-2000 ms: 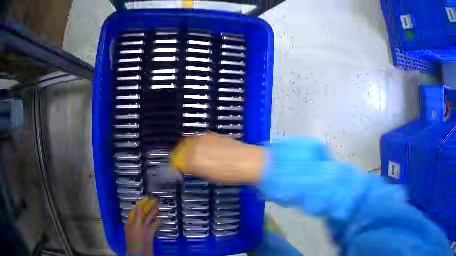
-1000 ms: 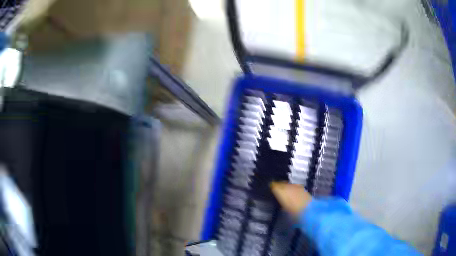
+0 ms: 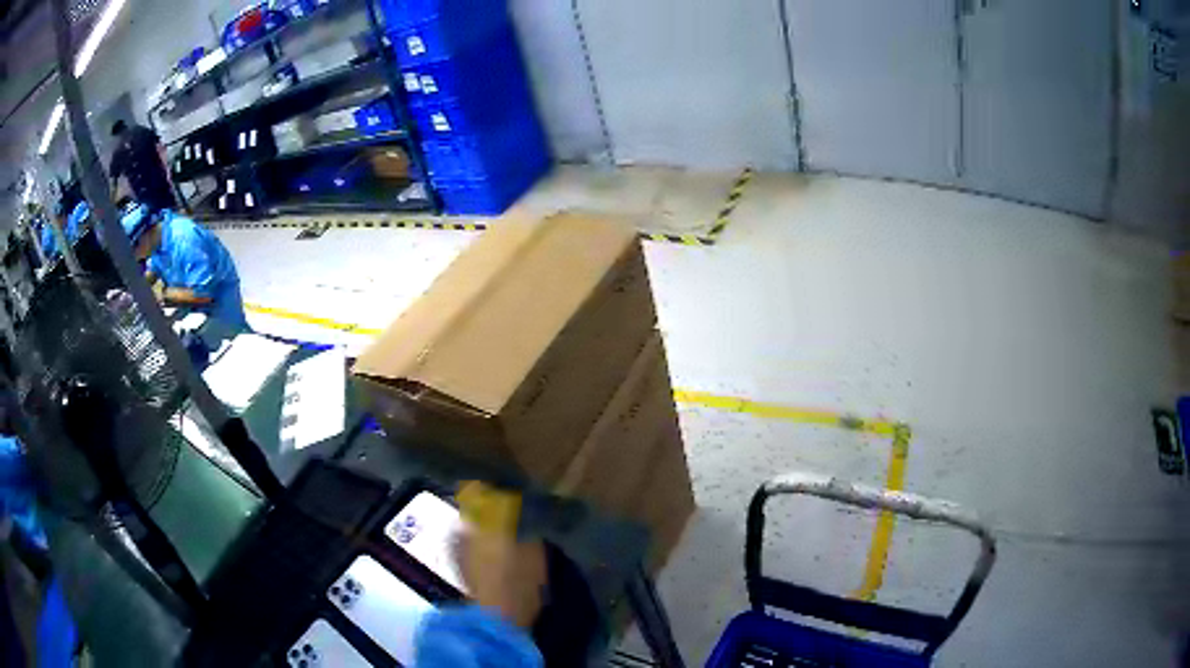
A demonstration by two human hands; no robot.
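Observation:
A black compartment tray lies at the lower left. Several white phones or phone housings stand out in a slanted row over it, camera rings toward the upper left; the upper one is beside my hand. My left hand, blurred, with yellow finger covers and a blue sleeve, is at that phone's right edge. Its fingers overlap the edge, but I cannot tell whether they grip it. My right hand is not in view. Part of the blue crate shows at the bottom edge.
Large brown cartons stand behind the tray. A trolley handle rises over the crate. A pedestal fan and metal pole are at left. A person in blue sits farther back, near shelving and stacked blue crates.
The view has swung left and up from the crate to the tray, cartons and hall. The crate is now mostly out of view. The right hand seen at the crate has left the picture.

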